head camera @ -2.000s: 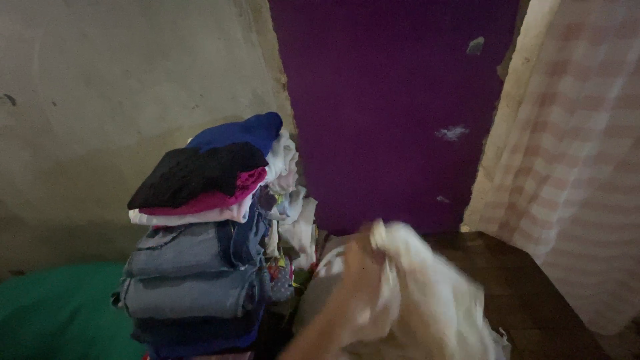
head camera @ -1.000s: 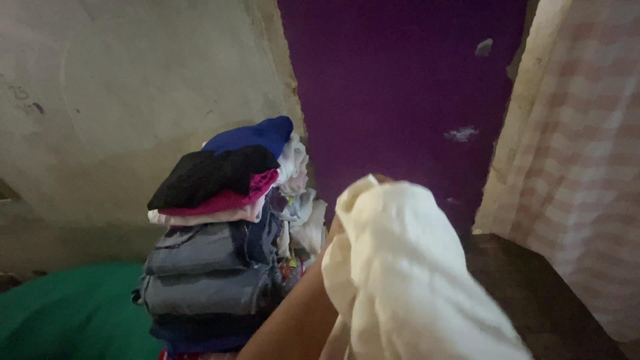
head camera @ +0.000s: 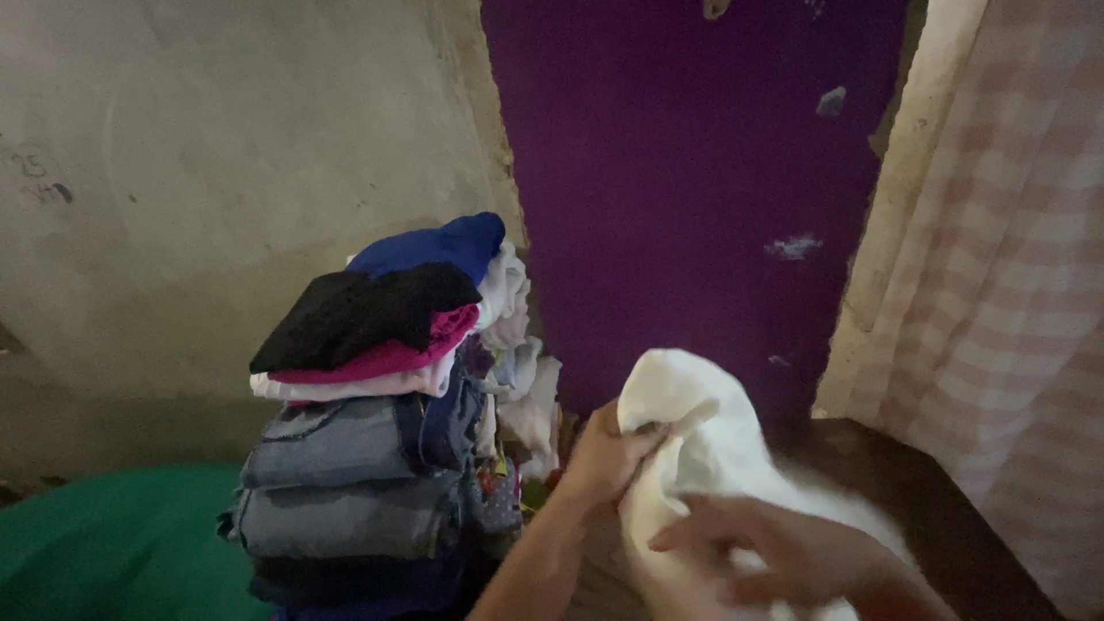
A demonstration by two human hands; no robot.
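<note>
A white cloth garment (head camera: pixel 690 388) hangs bunched in front of me, its kind not plain. My left hand (head camera: pixel 612 453) grips its upper left edge, with some fingers hidden by the fabric. Against the lower part of the cloth lies my right hand (head camera: pixel 768 548), blurred, with its fingers spread apart; whether it pinches any fabric is unclear. To the left stands a stack of folded clothes: a blue one (head camera: pixel 431 246), a black one (head camera: pixel 371 310), a magenta one (head camera: pixel 362 371) and a pale pink one (head camera: pixel 345 388) over folded denim (head camera: pixel 345 513).
Behind the stack are more piled clothes (head camera: pixel 526 405). A dark wooden surface (head camera: pixel 931 509) is at the lower right, beside a checked curtain (head camera: pixel 992 328). Green fabric (head camera: pixel 121 543) lies at the lower left. A purple panel (head camera: pixel 673 190) and a bare wall (head camera: pixel 259 129) stand behind.
One second ago the white cloth covered most of the hand holding it; now both my hands show at it. The cloth's top has sunk lower in view. The clothes stack stands as before.
</note>
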